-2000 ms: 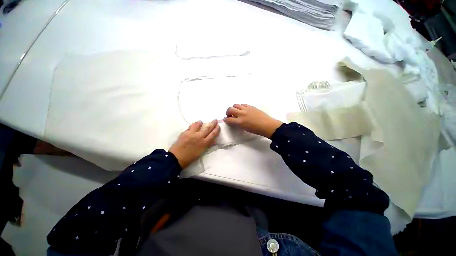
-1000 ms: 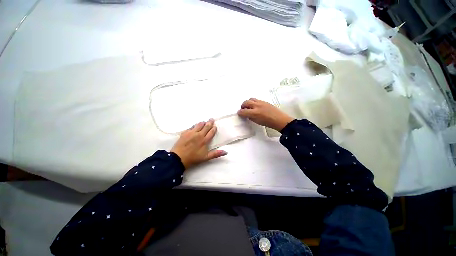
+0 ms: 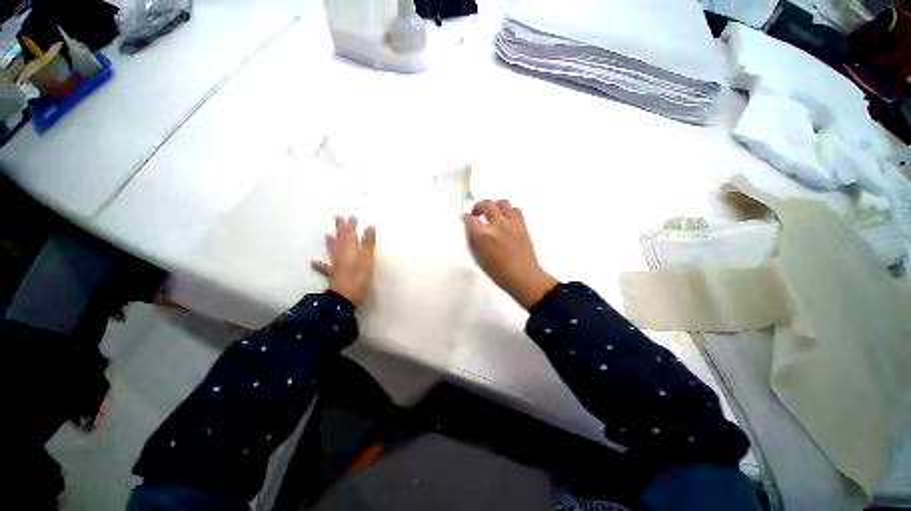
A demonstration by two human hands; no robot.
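A cream garment panel (image 3: 420, 299) lies on the white table in front of me, pale and blurred, with a lower corner hanging over the near edge. My left hand (image 3: 348, 257) lies flat on the panel with its fingers spread. My right hand (image 3: 496, 235) is to the right of it, with fingers bent and thumb and fingertips together at a raised or folded edge of the panel (image 3: 457, 185). The hold is partly hidden by the fingers. The panel's far outline is faint against the table.
A stack of cut pieces (image 3: 609, 75) stands at the far side, a white container (image 3: 375, 38) left of it. A blue tray (image 3: 75, 95) sits far left. Beige fabric (image 3: 839, 329) lies over a pile at right, below white crumpled cloth (image 3: 799, 120). More pieces (image 3: 160, 379) lie low at left.
The view has shifted, showing more of the far table. The panel has been turned or folded, and its cutout no longer shows clearly. My left hand's fingers have spread and it has moved away from my right hand.
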